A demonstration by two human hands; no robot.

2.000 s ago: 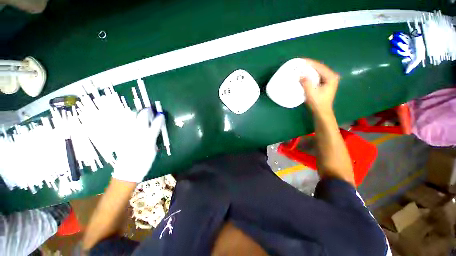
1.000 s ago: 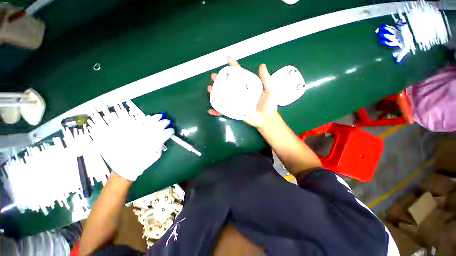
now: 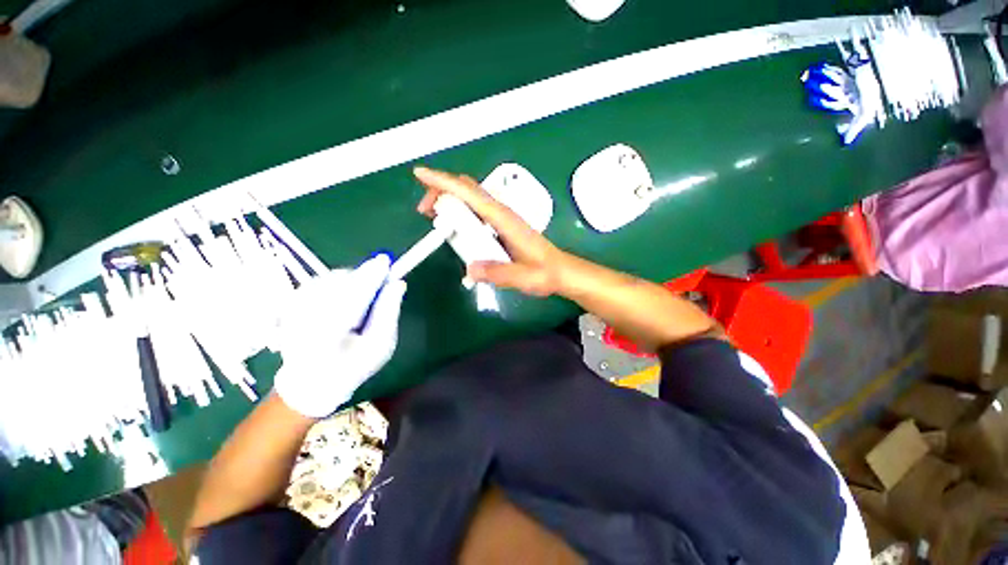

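Note:
My left hand (image 3: 340, 337), in a white glove with blue fingers, holds a narrow white strip (image 3: 420, 254) that points up and right. My bare right hand (image 3: 514, 248) grips a white rounded lid piece (image 3: 473, 237), tilted nearly edge-on. The strip's far end meets the lid piece; whether it is fitted in cannot be told. A second lid piece (image 3: 522, 193) lies flat on the green bench, partly hidden behind my right hand. A third lid piece (image 3: 613, 190) lies to its right, with small holes on its face.
A dense strip pile (image 3: 66, 375) lies at the left with a dark-handled tool (image 3: 151, 381) on it. A pale rail (image 3: 365, 148) crosses the bench. Another strip pile (image 3: 912, 68) and a blue-white glove (image 3: 835, 94) lie far right. A red stool (image 3: 768, 331) stands below.
My left hand has lifted the strip and moved it right to the lid piece. My right hand has turned its lid piece from face-up to nearly edge-on. Another lid piece now shows behind it.

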